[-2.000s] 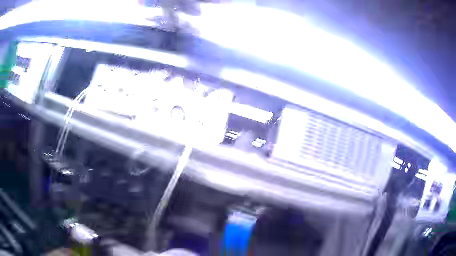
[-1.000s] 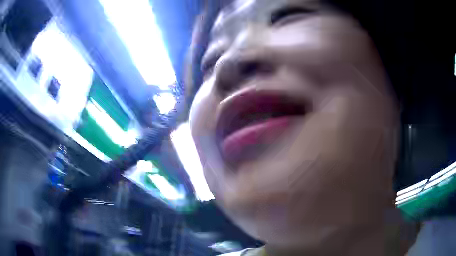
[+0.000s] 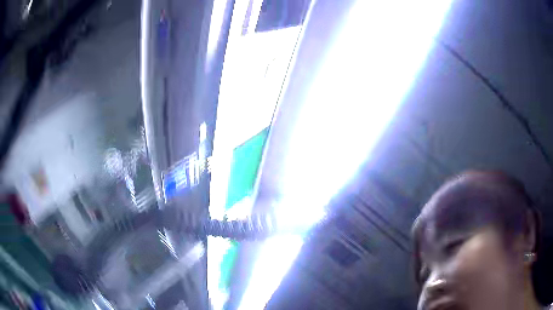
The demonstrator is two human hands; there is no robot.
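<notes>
No hand of mine shows in the head view. The view is tilted and points up. A very bright tube lamp [image 3: 358,103] runs slantwise through the middle. A person [image 3: 479,248] is close at the lower right, seen by the head only, cut off by the bottom edge. A black ribbed hose [image 3: 242,227] crosses below the lamp.
A green panel [image 3: 247,166] lies beside the lamp. A small blue and white object [image 3: 180,177] shows left of it. A pale, blurred machine or board [image 3: 54,154] is at the left. A thin dark cable [image 3: 494,91] hangs at the upper right.
The view has swung up and rolled. The person's head, very close one second ago, is now smaller and at the lower right. The bench and white boxes seen two seconds ago are out of view.
</notes>
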